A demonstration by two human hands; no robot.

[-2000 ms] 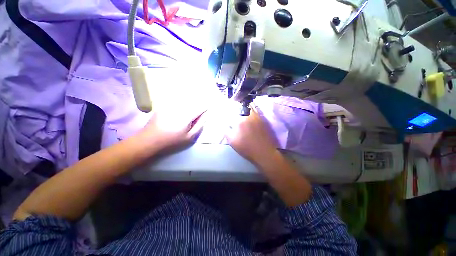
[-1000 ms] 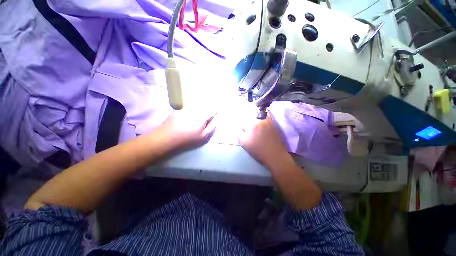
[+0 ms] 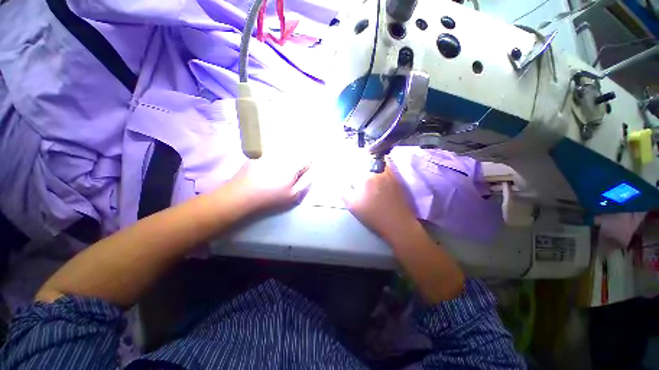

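Light purple cloth (image 3: pixel 441 191) lies on the machine bed under the needle area and spreads left into a large crumpled heap (image 3: pixel 65 144). A black band (image 3: pixel 159 181) shows on the cloth left of my left hand. My left hand (image 3: pixel 271 184) lies on the cloth left of the needle, its fingertips lost in the lamp glare. My right hand (image 3: pixel 376 195) lies close to the presser foot area, fingers bent at the cloth. The needle and foot are hidden by glare. Whether either hand grips the cloth cannot be told.
The white machine head (image 3: pixel 470 79) with its blue stripe stands over the cloth. A gooseneck lamp (image 3: pixel 249 126) hangs left of the needle, a red cord (image 3: pixel 278 29) behind it. A blue screen (image 3: pixel 621 193) glows at right below a yellow block (image 3: pixel 640 147). The bed's front edge (image 3: pixel 303 249) faces me.
The whole view has shifted, so the machine and cloth appear further right than in the oldest frame. Both hands keep nearly the same places on the cloth.
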